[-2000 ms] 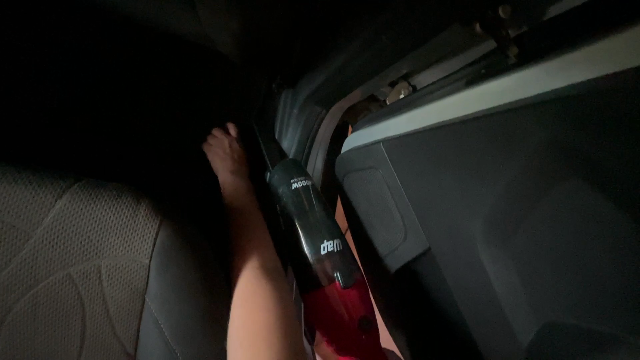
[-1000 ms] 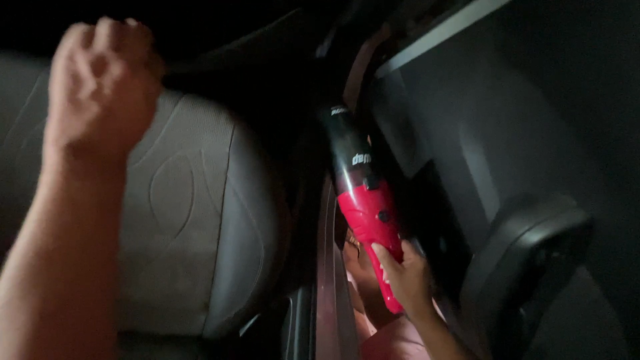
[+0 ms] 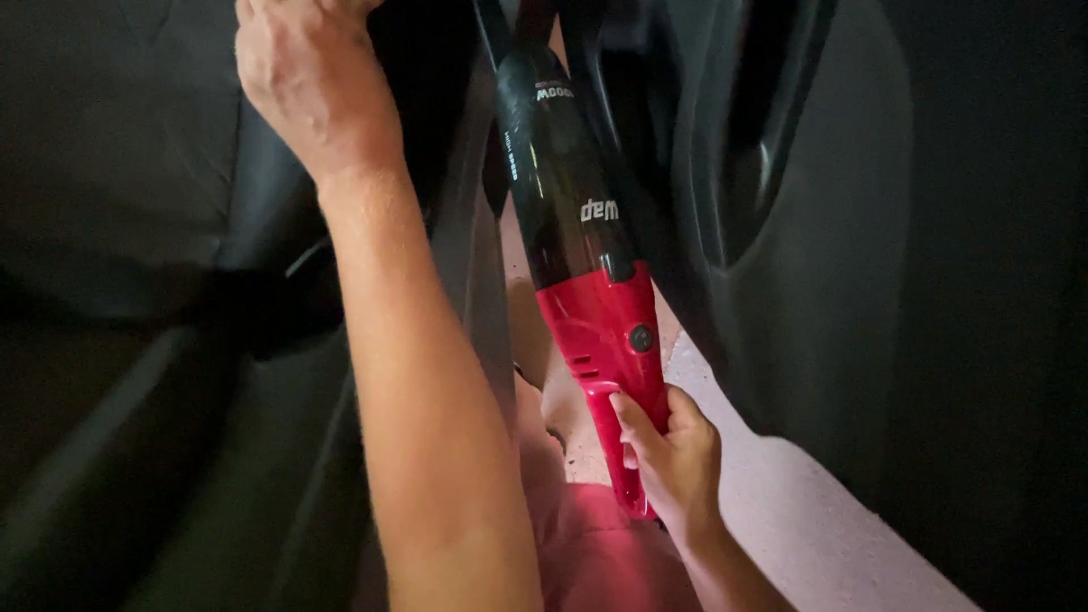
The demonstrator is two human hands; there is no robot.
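My right hand [image 3: 680,450] is closed round the red handle of a Wap handheld vacuum cleaner [image 3: 599,314], low and right of the middle. The vacuum's body is red at the handle end and dark and glossy toward the nozzle end, which points up and away from me. A round black button sits on the red part. To the left, my left hand [image 3: 310,76] is raised near the top edge with its back toward me. Its fingers are mostly cut off by the frame, so what they do is hidden. The left forearm runs beside the vacuum.
A dark car seat [image 3: 110,153] fills the left side. On the right stands the car door's dark inner panel [image 3: 841,297]. Between them lie the door sill [image 3: 489,289] and pale ground [image 3: 765,501] below, beside my clothed leg.
The view has shifted strongly. Two seconds ago the left hand was reaching into the dark beside the vacuum; one second ago it was raised over the seat. The right hand still holds the vacuum.
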